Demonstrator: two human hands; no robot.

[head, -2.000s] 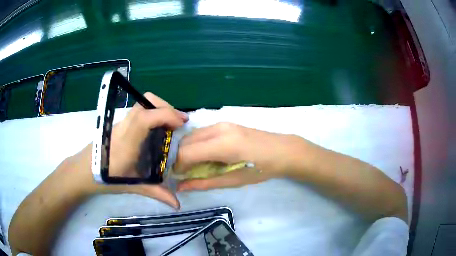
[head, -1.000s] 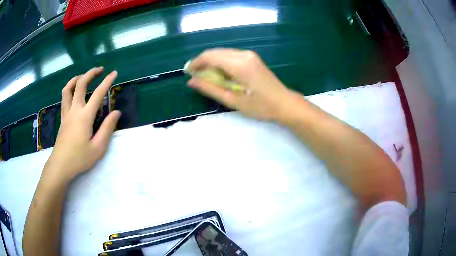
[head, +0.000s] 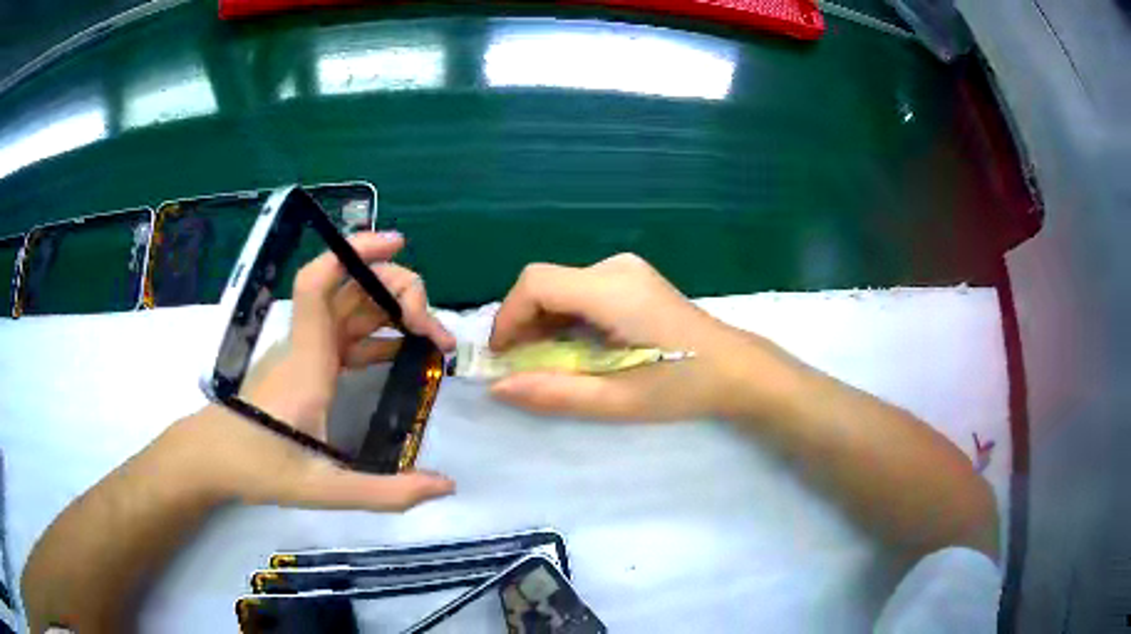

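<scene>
A phone middle frame (head: 258, 291) is held tilted above the white cloth in my left hand (head: 292, 396), its silver-white rim to the left. The orange-gold strip (head: 423, 415) lies along its right end, between my fingertips and thumb. My right hand (head: 620, 334) grips a hand tool wrapped in yellow tape (head: 577, 358). The tool's pale front end points left, close to the upper end of the strip; whether it touches is not clear. Its thin metallic rear end points right.
Several overlapping frames (head: 409, 557), one slantwise, lie at the near edge of the white cloth (head: 744, 495). A row of frames (head: 87, 260) lies on the green belt (head: 558, 186) at left. A red tray (head: 744, 13) is at the far side, grey machine housing (head: 1079, 347) at right.
My left hand has come back from the belt row and now holds a frame over the cloth. My right hand with the tool has moved from the belt to beside the frame's orange-gold end.
</scene>
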